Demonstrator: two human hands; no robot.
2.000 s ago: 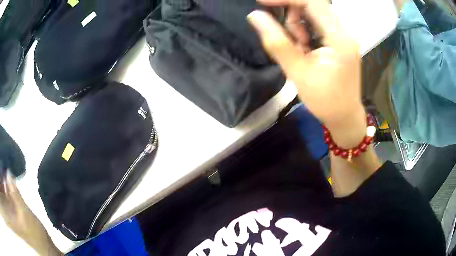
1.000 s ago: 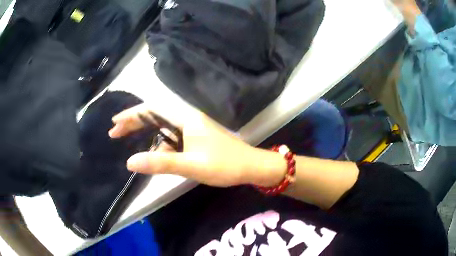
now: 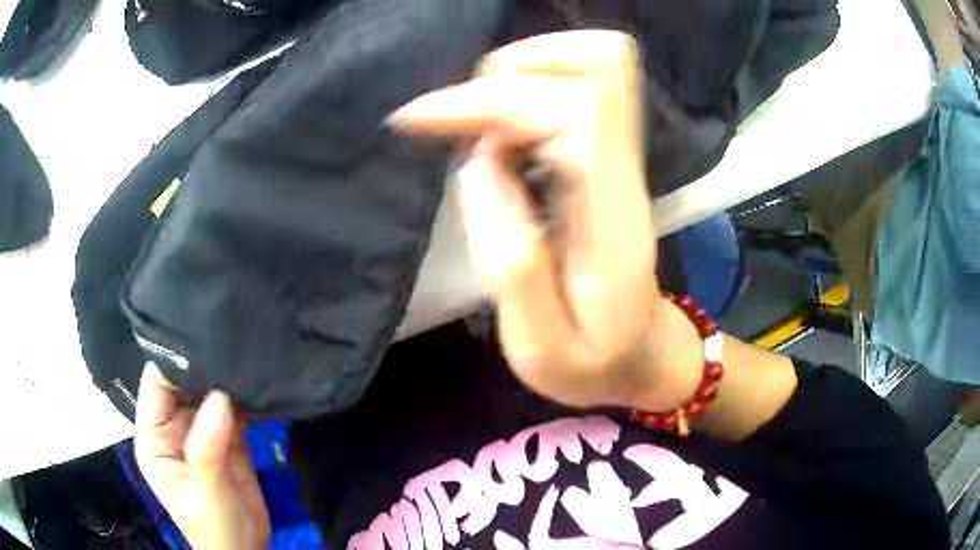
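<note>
A puffy black nylon bag piece [image 3: 290,236] lies slanted across the table, over a black bag panel [image 3: 107,242] with a yellow label [image 3: 166,198]. My left hand [image 3: 193,430] pinches the nylon piece's lower left edge beside a short whitish zip end [image 3: 161,351]. My right hand [image 3: 564,215], with a red bead bracelet, is blurred and raised over the piece's right side. Its fingers are curled around a dark shape that looks like the thread snips [image 3: 534,177]; the blades cannot be made out.
Other black bag pieces [image 3: 204,38] lie at the far left on the white tabletop [image 3: 838,140]. More black fabric [image 3: 699,86] is heaped behind my right hand. Blue material [image 3: 282,489] hangs below the table edge. A person's light blue sleeve [image 3: 935,247] is at the right.
The nylon piece has come in from the left and now lies over the panel, with my left hand at its lower edge. My right hand has moved up and right, its fingers more curled.
</note>
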